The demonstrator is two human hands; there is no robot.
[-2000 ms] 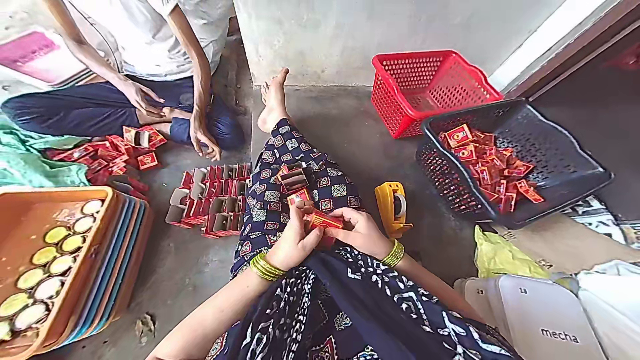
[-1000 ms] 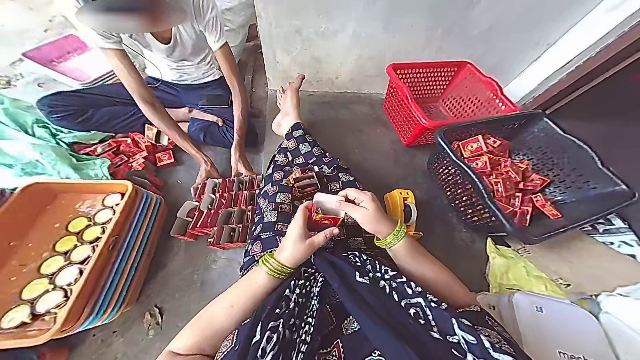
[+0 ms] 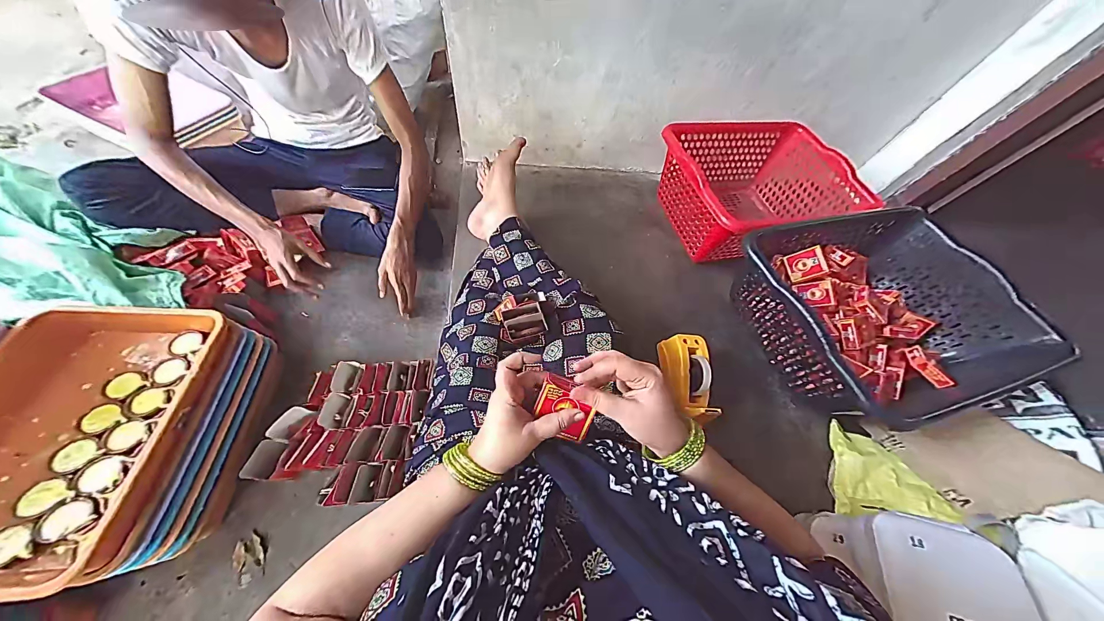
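Observation:
A small red printed cardboard box (image 3: 565,407) is in my left hand (image 3: 517,418), gripped between thumb and fingers above my lap. My right hand (image 3: 634,398) has its fingertips at the box's upper right edge; whether they grip it is unclear. Several open small boxes (image 3: 522,319) lie on my patterned trousers, just beyond my hands. Rows of open red boxes (image 3: 362,423) stand on the floor left of my leg. A yellow tape dispenser (image 3: 687,375) with a roll sits to the right of my right hand.
A black plastic basket (image 3: 1000,302) holds red boxes, beside a red basket (image 3: 733,207). Stacked orange and blue trays (image 3: 220,414), the top one holding round pieces, stand left. Across sits a person (image 3: 302,95), one hand over a pile of red boxes (image 3: 207,259). White lids (image 3: 931,561) lie lower right.
The red box in my hands has been turned and now shows its printed face. The other person's left-side hand has moved from the box rows to the loose pile.

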